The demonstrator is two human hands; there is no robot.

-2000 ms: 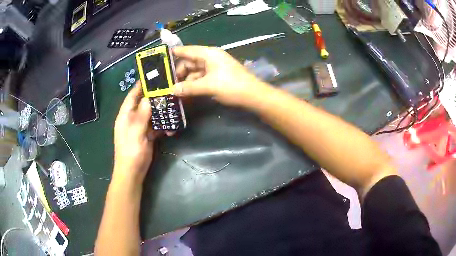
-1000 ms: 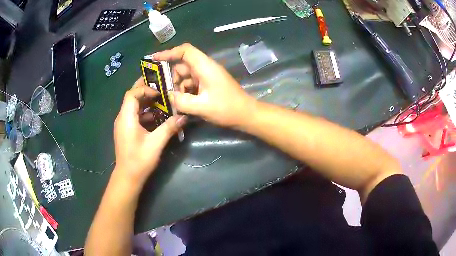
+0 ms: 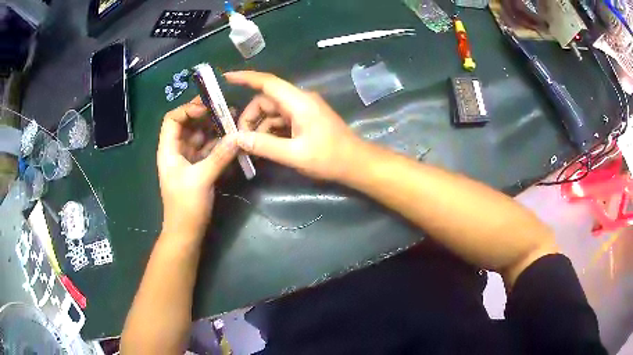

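A phone body (image 3: 219,104) is held edge-on over the mat, tilted, its white side edge facing up. Its yellow and black front is turned out of sight. My left hand (image 3: 189,149) grips it from the left, with the thumb on the lower part of the edge. My right hand (image 3: 295,128) holds it from the right with thumb and fingers, the thumb tip close to the left thumb. The fingers behind the phone are partly hidden.
Behind lie a squeeze bottle (image 3: 246,36), white tweezers (image 3: 366,37), a clear bag (image 3: 376,82) and small round parts (image 3: 176,86). A black smartphone (image 3: 111,96) and dishes (image 3: 73,130) are left; a battery (image 3: 469,101), screwdriver (image 3: 463,46) and soldering iron (image 3: 550,87) are right.
The phone has turned from showing its yellow front and keypad to standing on edge. My hands have closed in around its middle. The camera view has shifted somewhat.
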